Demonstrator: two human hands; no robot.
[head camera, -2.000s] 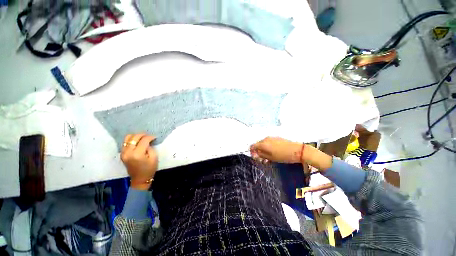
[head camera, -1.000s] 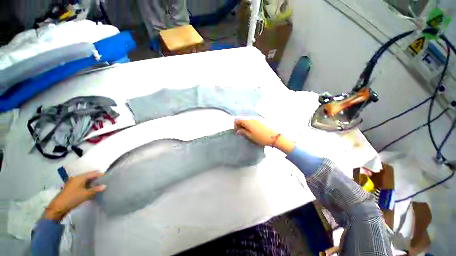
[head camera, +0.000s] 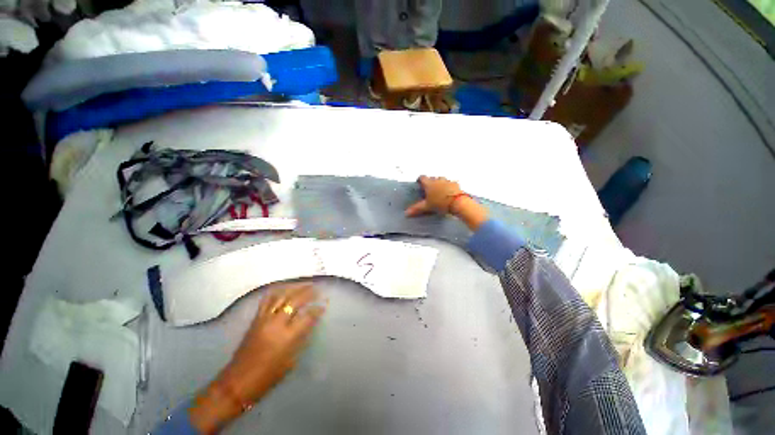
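The curved white card template (head camera: 382, 270), with dark marks near its right end, lies on the white table. A grey-blue denim panel (head camera: 340, 204) lies flat beyond it. My right hand (head camera: 442, 200) rests on the panel's far edge with the thumb spread; whether it pinches the cloth I cannot tell. My left hand (head camera: 276, 331) is over the near side of the template, blurred, with fingers bent; I see nothing held in it.
A grey cloth heap with black straps (head camera: 187, 191) and red scissor handles (head camera: 252, 207) lies far left. A phone (head camera: 78, 398) and white pieces (head camera: 81, 340) lie near left. An iron (head camera: 697, 336) is at right. Blue and grey bundles (head camera: 195, 85) sit beyond the table.
The view has shifted. The grey panel that both hands held a second ago now shows no longer in front of the template. My right hand has moved away onto the far panel; my left hand is nearer the middle.
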